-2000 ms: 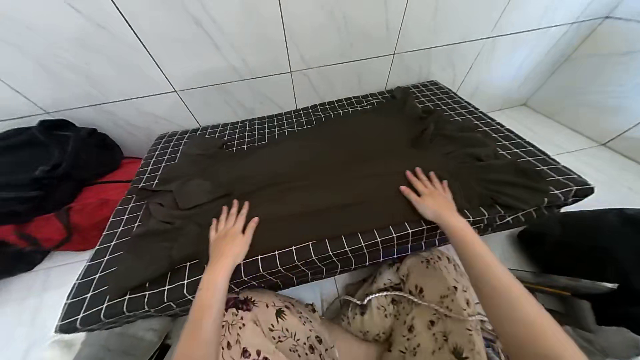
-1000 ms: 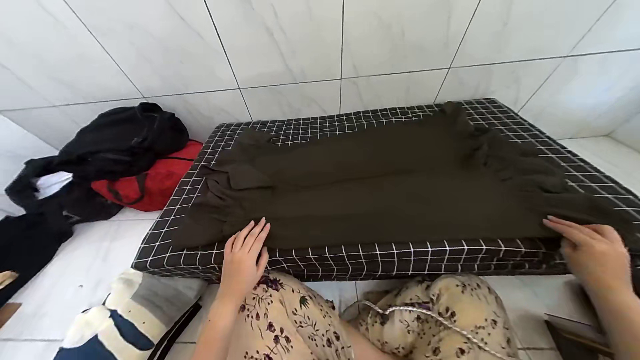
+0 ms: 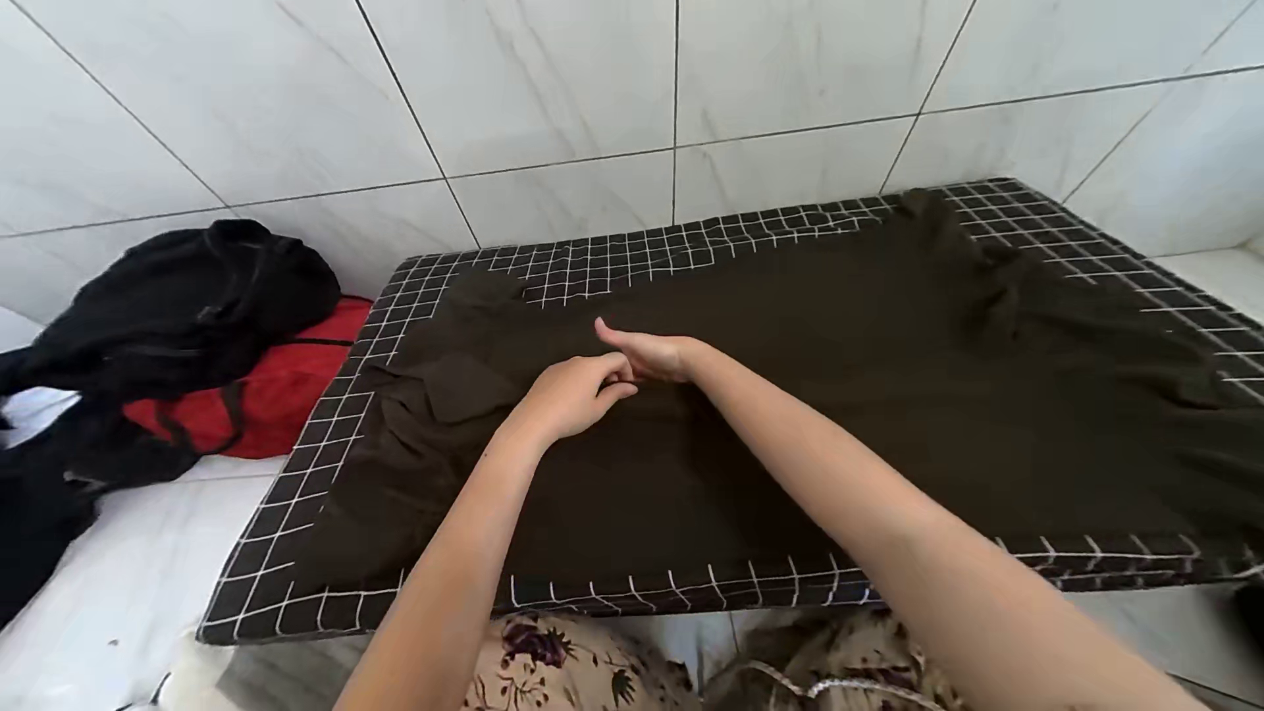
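Observation:
A dark olive-brown garment (image 3: 810,395) lies spread over a low surface covered in black cloth with a white grid (image 3: 583,259). Its left end has folds, and its right end is gathered and wrinkled. My left hand (image 3: 578,395) is above the garment, left of its middle, with fingers curled. Right beside it, my right hand (image 3: 647,354) is turned sideways with the thumb up; its fingers are partly hidden behind the left hand. The two hands meet or overlap at the fingers. No object shows in either hand.
At the left, a black backpack (image 3: 188,306) rests on a red bag (image 3: 286,390), with black cloth (image 3: 39,504) nearer on the tiled floor. A white marbled tile wall (image 3: 553,89) stands behind the covered surface. My legs in floral fabric (image 3: 583,667) are at its front edge.
Both hands have left the garment's near edge, where they lay spread wide apart, and have come together over its left-middle part. The garment still lies spread out.

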